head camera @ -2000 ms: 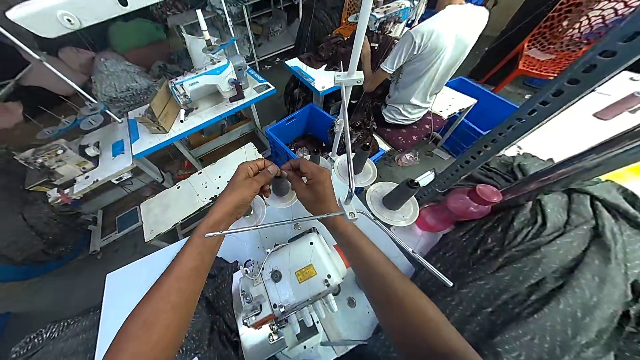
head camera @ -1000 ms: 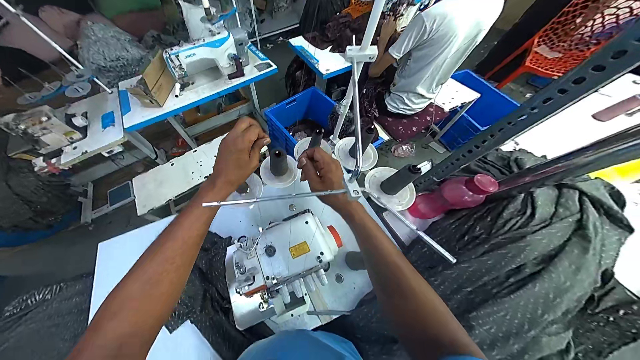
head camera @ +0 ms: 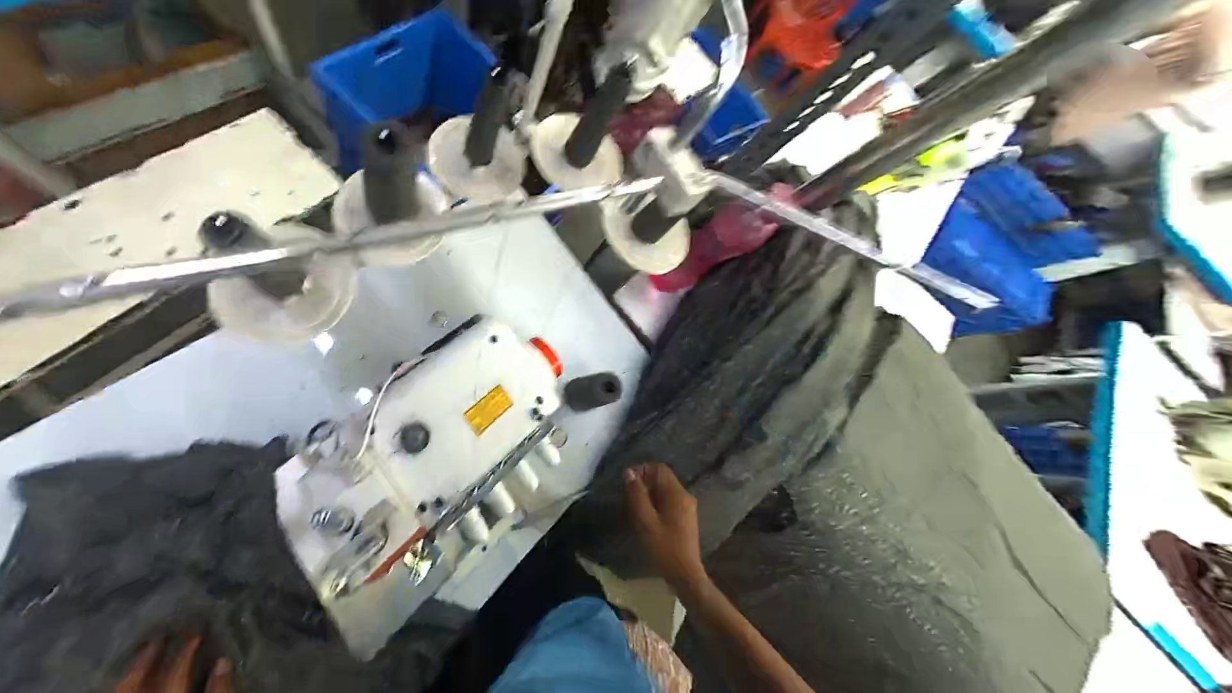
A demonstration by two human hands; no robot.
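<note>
A white overlock sewing machine [head camera: 452, 414] stands on the white table. At the bottom left edge, my left hand [head camera: 178, 666] rests on dark fabric [head camera: 144, 549], only its fingers in view. My right hand [head camera: 664, 515], fingers curled, is at the grey-black fabric [head camera: 741, 385] to the right of the machine; whether it grips any cloth cannot be told. Behind the machine, dark thread cones [head camera: 390, 173] stand on round white holders, below a metal thread-stand rod [head camera: 385, 231]. Another dark cone [head camera: 592, 391] lies beside the machine's right end.
A blue crate [head camera: 404, 72] stands behind the cones, left of a pink bottle [head camera: 722, 236]. A pale bench [head camera: 144, 212] is at the left. The metal rod crosses above the table. Blue-edged tables [head camera: 1145, 462] carry cloth at the far right, and the view is blurred.
Both hands have left the thread cones and come down, the left to the dark fabric left of the machine, the right to the fabric at its right. The view has swung right and down.
</note>
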